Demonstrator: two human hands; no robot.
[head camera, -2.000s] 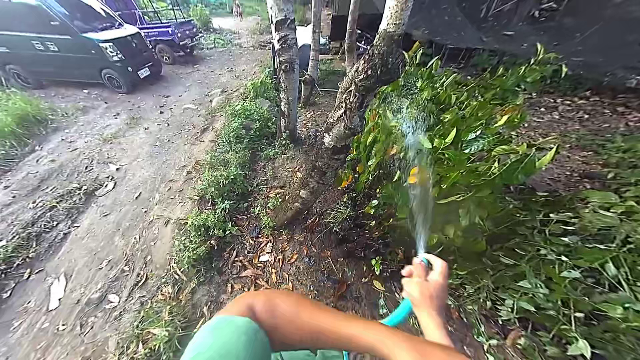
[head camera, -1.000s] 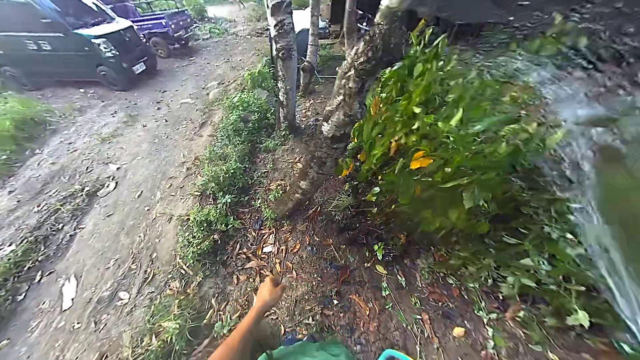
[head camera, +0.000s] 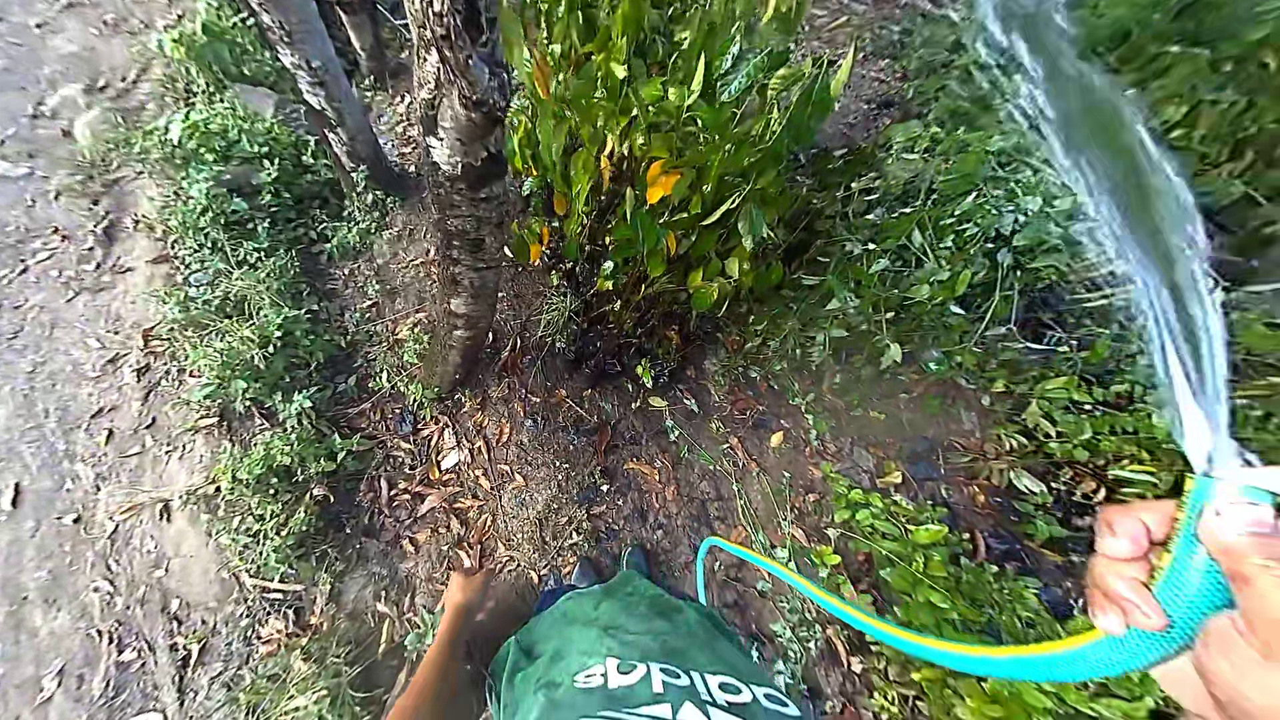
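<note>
My right hand (head camera: 1180, 580), at the lower right, grips the end of a teal garden hose (head camera: 960, 652) with a yellow stripe. A wide stream of water (head camera: 1150, 220) shoots up and away from the hose end past the leafy bushes. The hose loops back from the hand toward the ground by my feet. Low on the left, my left hand (head camera: 468, 592) hangs beside the green shirt (head camera: 640, 650), blurred, with its fingers hard to make out. Ahead stands a leafy green bush (head camera: 680, 190) with a few yellow leaves.
Rough tree trunks (head camera: 465, 200) rise left of the bush. Low weeds (head camera: 250, 270) border a dirt road (head camera: 80, 400) at the left. Dry leaves (head camera: 440, 480) litter the soil before my shoes (head camera: 632, 560). Dense ground plants (head camera: 920, 570) grow on the right.
The water, which hit the bush two seconds ago, now streams on the right. My right hand has moved right with the hose. My left arm no longer crosses my front. The view has tilted down.
</note>
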